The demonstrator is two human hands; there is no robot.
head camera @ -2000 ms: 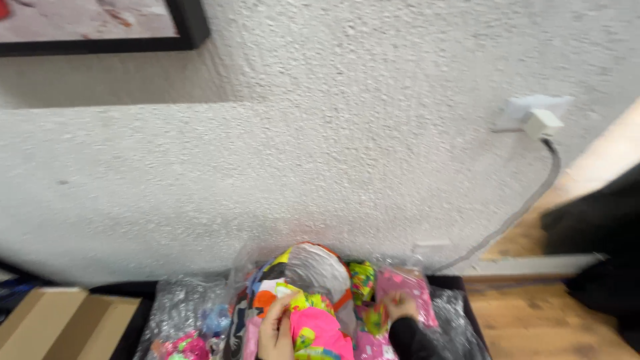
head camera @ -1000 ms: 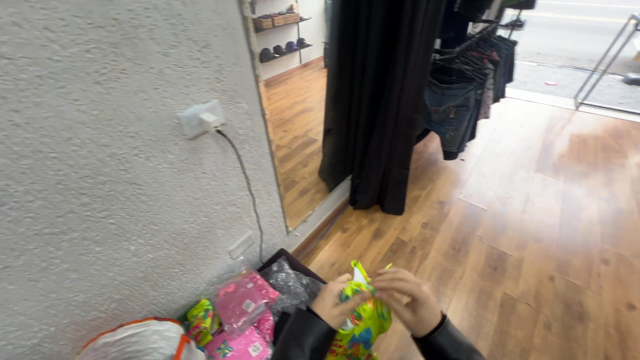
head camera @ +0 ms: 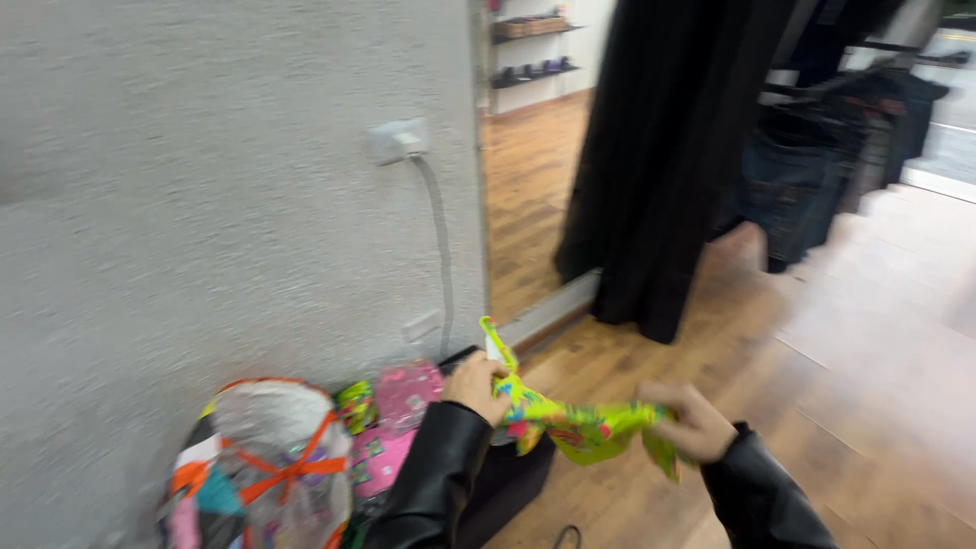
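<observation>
A yellow-green printed garment (head camera: 583, 431) is stretched sideways between my two hands, above the floor. My left hand (head camera: 476, 387) grips it near one end, where a narrow strap-like edge and a bit of white stick up. My right hand (head camera: 686, 419), blurred, is closed on the other end, with a piece of the fabric hanging below it. Black shiny sleeves cover both forearms. Left of my left hand lie pink packets in clear plastic (head camera: 408, 393), beside a small yellow-green bundle (head camera: 356, 406).
A clear-topped bag with orange trim (head camera: 274, 465) stands against the textured wall (head camera: 229, 191). A charger (head camera: 408, 143) with a grey cable is plugged in above. Beyond are a mirror (head camera: 534, 198), a black curtain (head camera: 656, 175), hanging denim (head camera: 793, 175) and the wooden floor (head camera: 762, 427).
The view has swung right since the oldest frame. One second ago my hands were close together on the bunched garment; now they are wide apart, with the fabric drawn out between them.
</observation>
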